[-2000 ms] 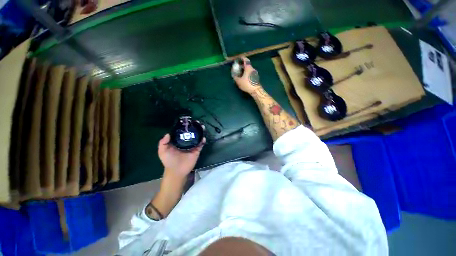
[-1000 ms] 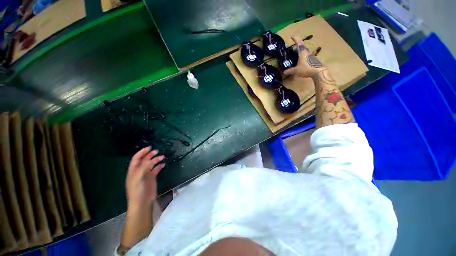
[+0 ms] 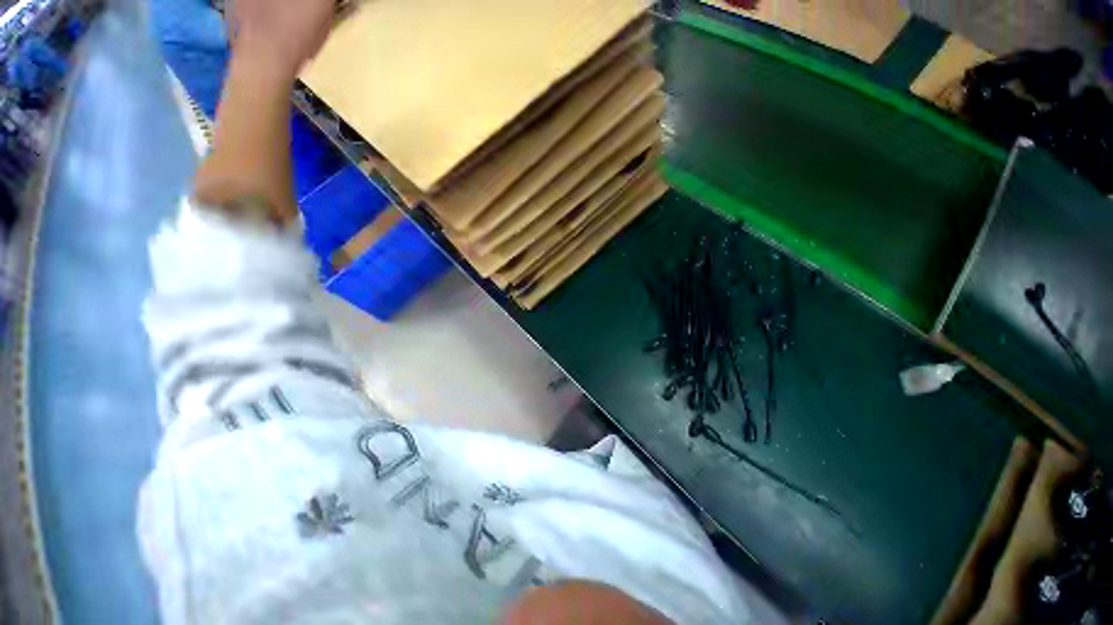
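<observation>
My left hand (image 3: 283, 27) is at the top left, blurred and partly cut off by the top edge, beside the cardboard dividers (image 3: 488, 92). Whether it holds anything cannot be told. My right hand is out of the picture. A tangled heap of black mic booms (image 3: 698, 324) lies on the dark green bench top (image 3: 854, 440), with one loose boom (image 3: 781, 479) nearer the bench edge. The white glue bottle (image 3: 930, 376) lies on the bench at the right.
Ear cups (image 3: 1050, 588) sit on cardboard at the lower right edge. One boom (image 3: 1057, 327) lies on the raised green panel. A blue bin (image 3: 388, 263) is below the bench. Dark parts (image 3: 1031, 98) are at the top right. A light blue surface (image 3: 98, 366) runs down the left.
The view has swung left. My right hand has left the ear cups and the picture. My left hand has moved from the boom heap to beyond the dividers. The ear cup has joined those on the cardboard.
</observation>
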